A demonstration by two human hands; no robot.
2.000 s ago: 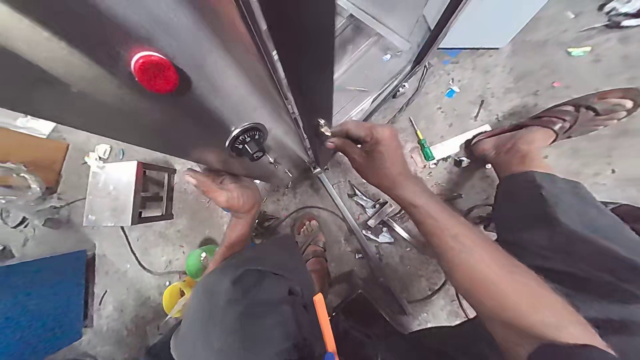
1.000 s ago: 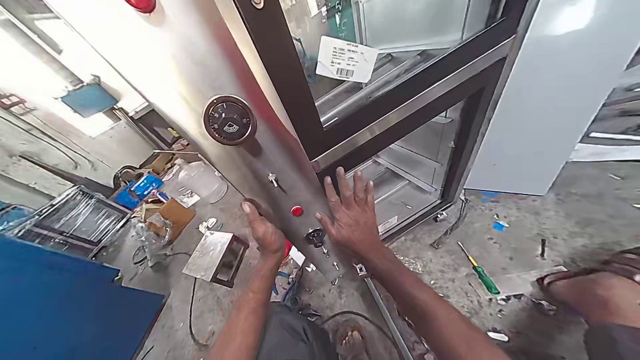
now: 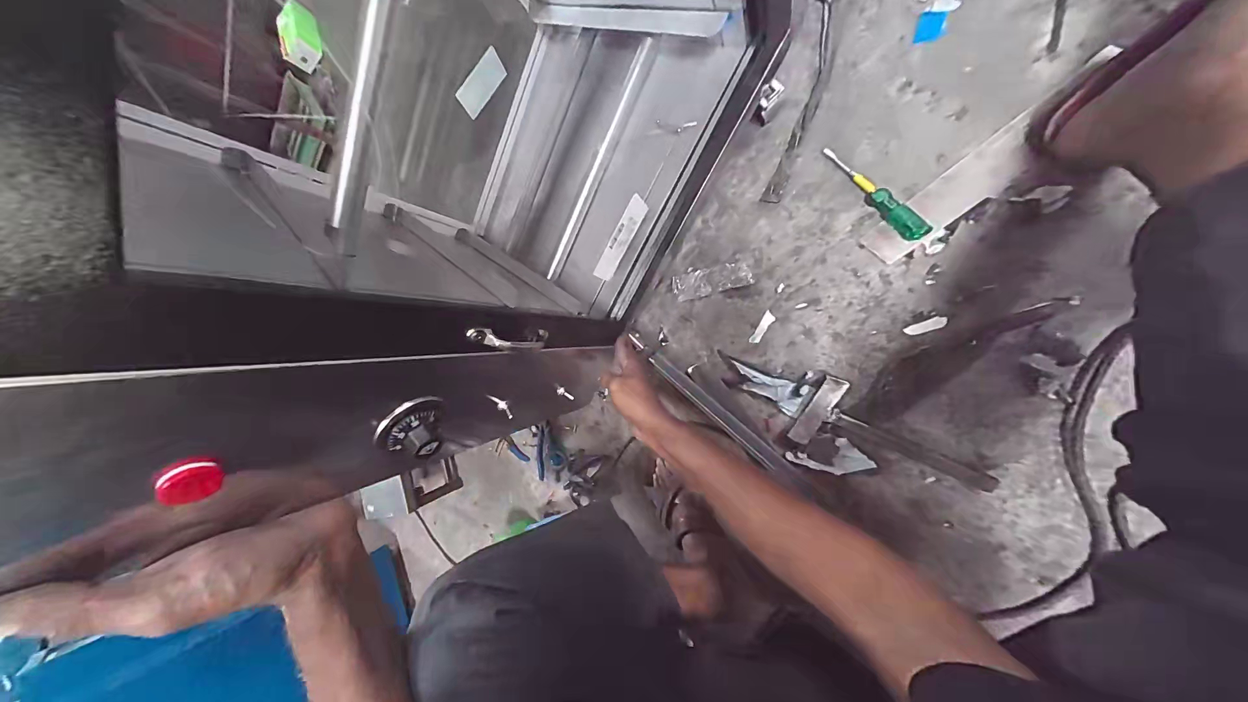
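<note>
My right hand (image 3: 636,390) is at the end of the steel control panel (image 3: 322,405), its fingers curled by the door frame's bottom corner; whatever lies under the fingertips is hidden. My left hand (image 3: 166,590) stretches along the panel's near side at the lower left, with nothing visible in it, its fingertips near the picture's edge. Between the hands, the panel carries a red round indicator or button (image 3: 188,481), a black dial knob (image 3: 411,429) and two small metal stems (image 3: 500,406). A small metal handle or latch (image 3: 507,338) sits on the dark frame above the dial.
A glass-fronted steel cabinet (image 3: 585,166) fills the upper left. On the concrete floor lie a green-handled screwdriver (image 3: 897,214), a metal T-shaped piece (image 3: 819,409), pliers (image 3: 541,453), black cable (image 3: 1077,458) and scraps. A blue board (image 3: 175,658) is at the lower left.
My right hand has left the panel's face, where it lay spread, and is at the panel's end. My left hand now reaches leftward along the panel. The view has turned strongly.
</note>
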